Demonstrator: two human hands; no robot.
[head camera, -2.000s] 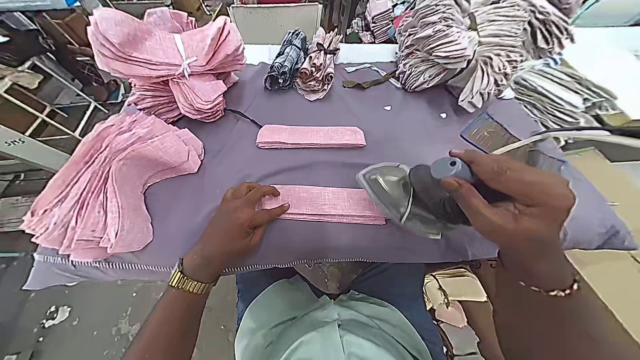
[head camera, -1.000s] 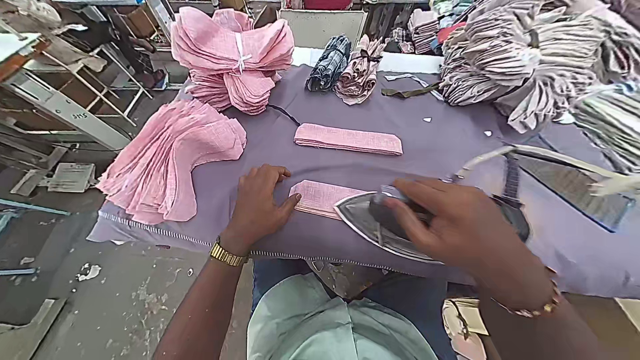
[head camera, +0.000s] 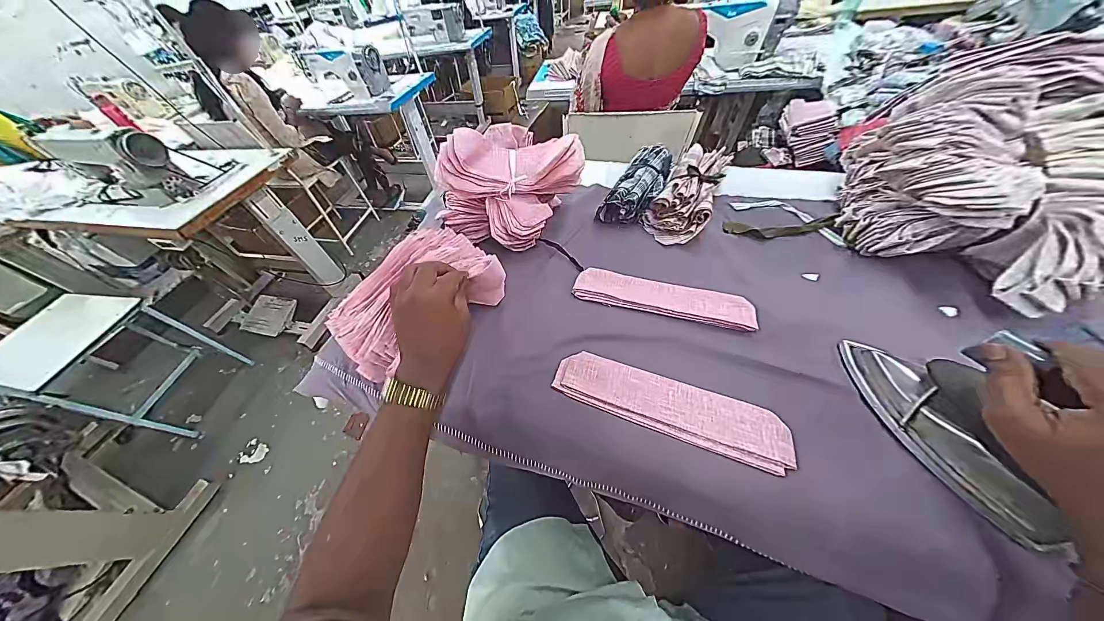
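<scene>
My left hand (head camera: 429, 323) rests on the loose stack of pink fabric pieces (head camera: 366, 315) at the table's left end; its fingertips are partly hidden, so a grip is unclear. At the right edge, my right hand (head camera: 1039, 414) is closed around the handle of an electric iron (head camera: 931, 423), its tip pointing up and left. Between the hands lie two flat stacks of pressed pink strips, a nearer one (head camera: 677, 412) and a farther one (head camera: 664, 297). Behind the left stack stands a tied pink fabric bundle (head camera: 509, 185).
The padded table (head camera: 517, 388) has a purple cover. Toward its back lie a dark checked roll (head camera: 636, 184), a tied beige roll (head camera: 687, 194), and large pale fabric bundles (head camera: 949, 164) at the right. Beyond are sewing machines (head camera: 345, 69) and two seated people, one in a red top (head camera: 651, 60).
My left hand has left the nearer pink strips for the loose stack at the left. The iron has moved right, off those strips, with my right hand. The view has swung left and up.
</scene>
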